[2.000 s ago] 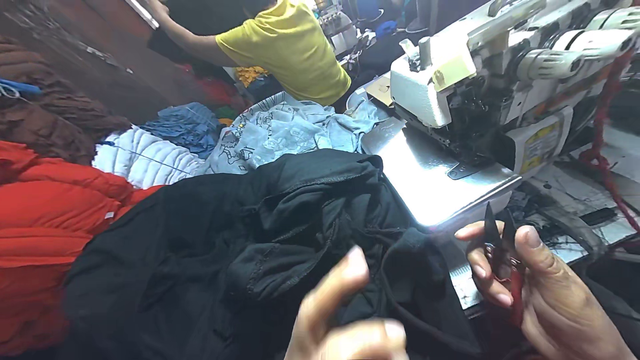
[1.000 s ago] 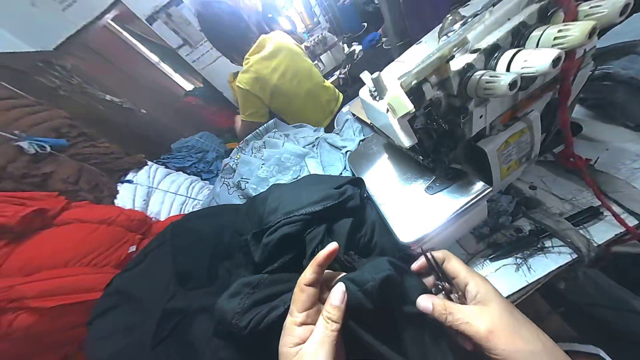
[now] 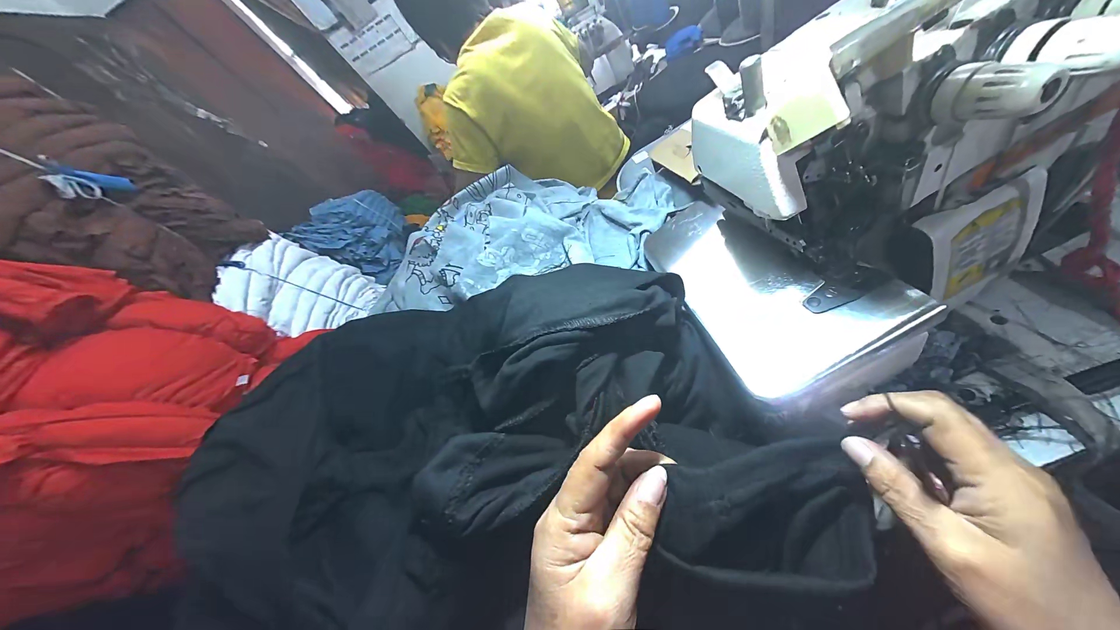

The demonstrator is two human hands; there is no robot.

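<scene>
A black fabric garment with overlocked seams lies heaped in front of me. My left hand pinches a fold of it between thumb and fingers, with the index finger raised. At the right edge of the same fold is my right hand, its thumb and index finger a little apart. Small thread snips sit within that hand, mostly hidden by the fingers. Beyond the garment stands an overlock sewing machine with a shiny metal bed plate.
Red fabric is piled at the left, with brown bundles behind it. A white bundle, blue cloth and light blue printed fabric lie beyond the garment. A person in a yellow shirt is further back. Thread scraps lie below the machine.
Two seconds ago the snips' blades pointed up from my right hand; now they are mostly hidden. My left hand has taken hold of the black fabric.
</scene>
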